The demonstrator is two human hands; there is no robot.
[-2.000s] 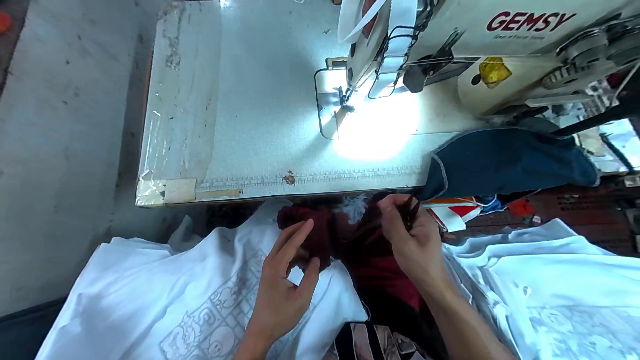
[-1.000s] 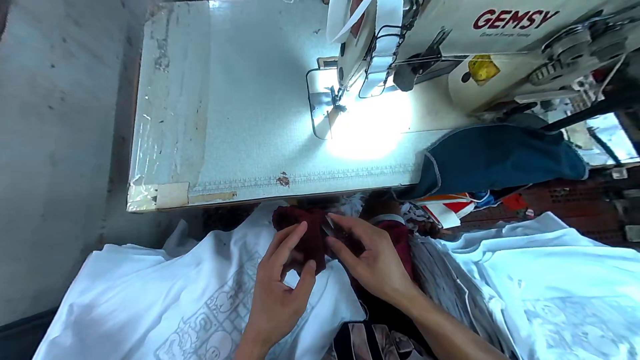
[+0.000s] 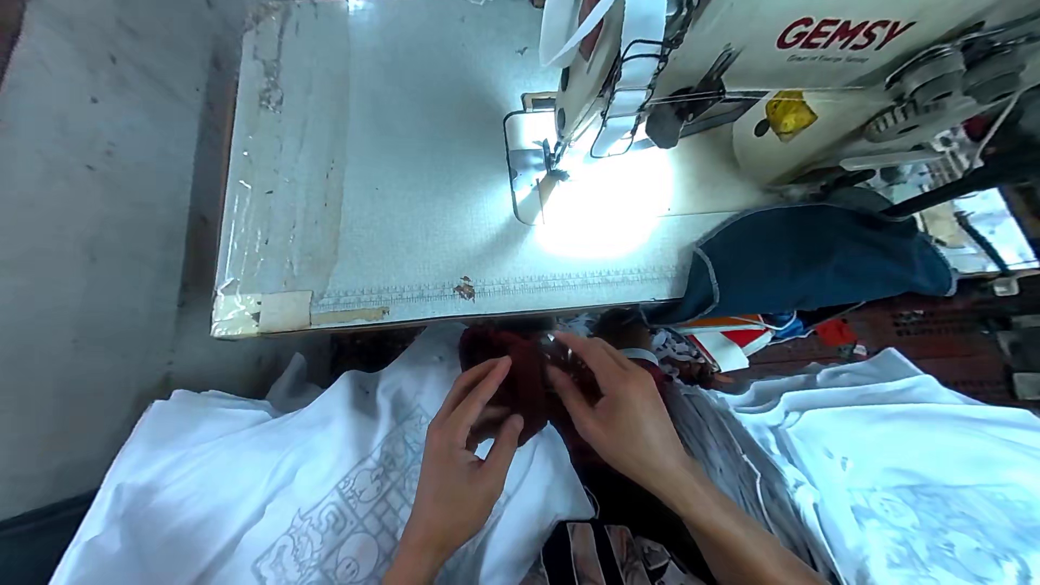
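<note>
Below the front edge of the sewing table, my left hand [image 3: 471, 447] holds a dark red cloth [image 3: 528, 374] between fingers and thumb. My right hand [image 3: 617, 398] is at the right side of that cloth, its fingertips on a small shiny dark object [image 3: 554, 345], too blurred to name, perhaps thread snips. White printed fabric [image 3: 357, 479] lies over the lap under and left of my left hand. More white printed fabric [image 3: 918, 455] lies at the right.
A Gemsy sewing machine [image 3: 812, 49] stands on the table [image 3: 406, 203], its lamp lighting the needle area. Dark blue cloth [image 3: 821, 260] hangs over the table's front edge at right. A measuring tape strip [image 3: 520, 286] runs along that edge. Scraps [image 3: 723, 341] lie below at right.
My right hand has moved left from the right side of the red cloth to near my left hand, where it stays. The left hand has hardly moved.
</note>
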